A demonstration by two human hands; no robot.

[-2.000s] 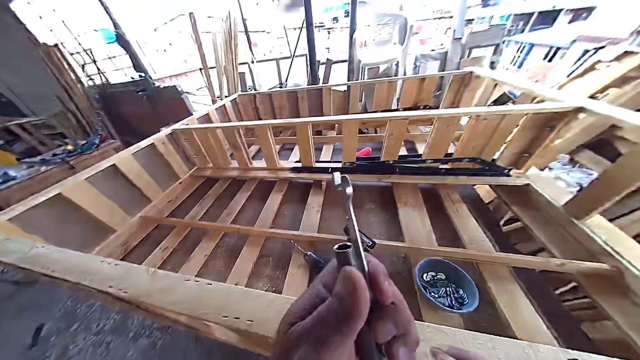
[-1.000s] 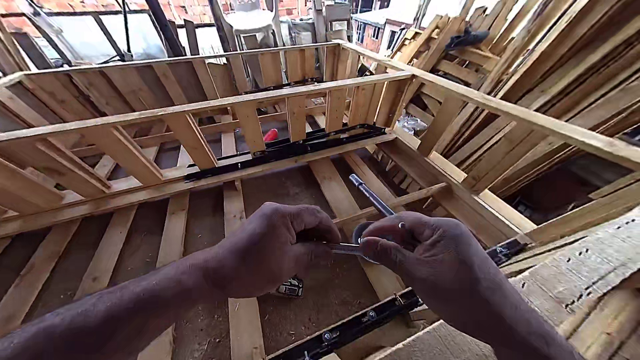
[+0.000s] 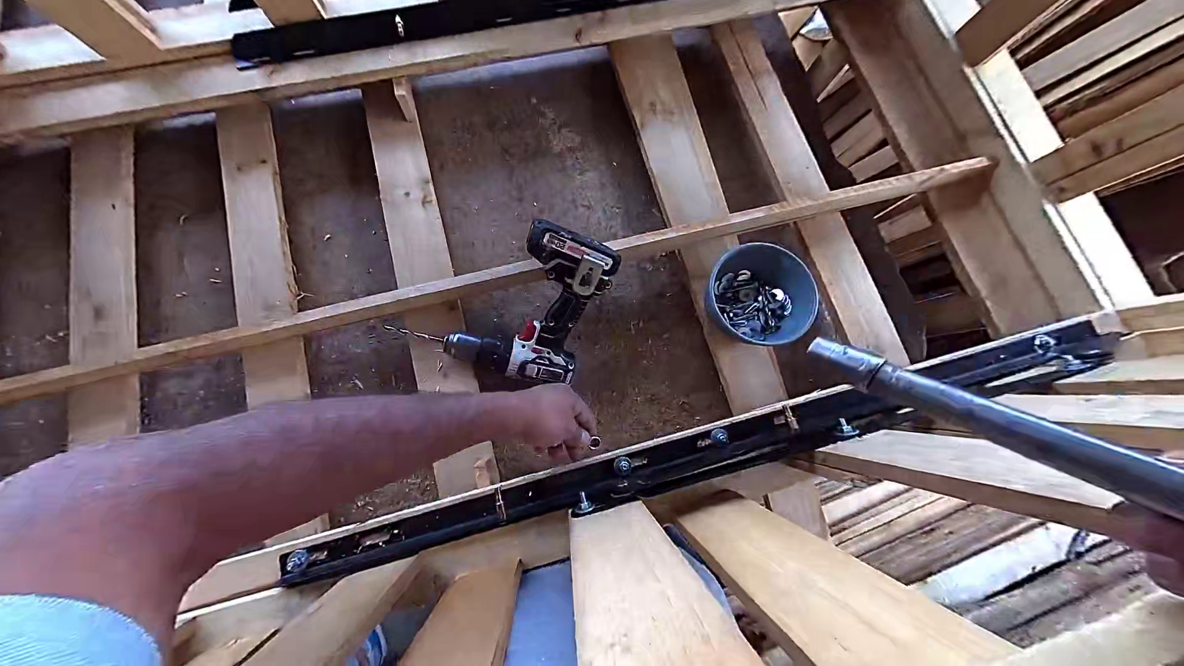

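Note:
My left hand (image 3: 555,421) reaches in from the left, its fingers closed around a small metal piece with a ring-like end (image 3: 594,443), just above a black metal bracket rail (image 3: 666,458) bolted along the wooden frame. At the right edge my right hand (image 3: 1161,550), partly cut off, holds a long metal tube-handled socket tool (image 3: 980,407) that points up and left over the rail. A cordless drill (image 3: 546,314) with a bit fitted lies on the slats beyond my left hand. Right of it sits a grey bowl (image 3: 803,319) holding bolts and washers.
A thin wooden crosspiece (image 3: 370,310) runs over the wide slats (image 3: 407,194). Another black metal rail (image 3: 370,32) lies on the far beam (image 3: 518,65). Angled boards (image 3: 647,592) fan out at the near side, and stacked timber (image 3: 1110,74) stands at the upper right.
My hands, together one second ago, are now apart, the left over the near rail and the right at the right edge with the socket tool. The view has tilted down.

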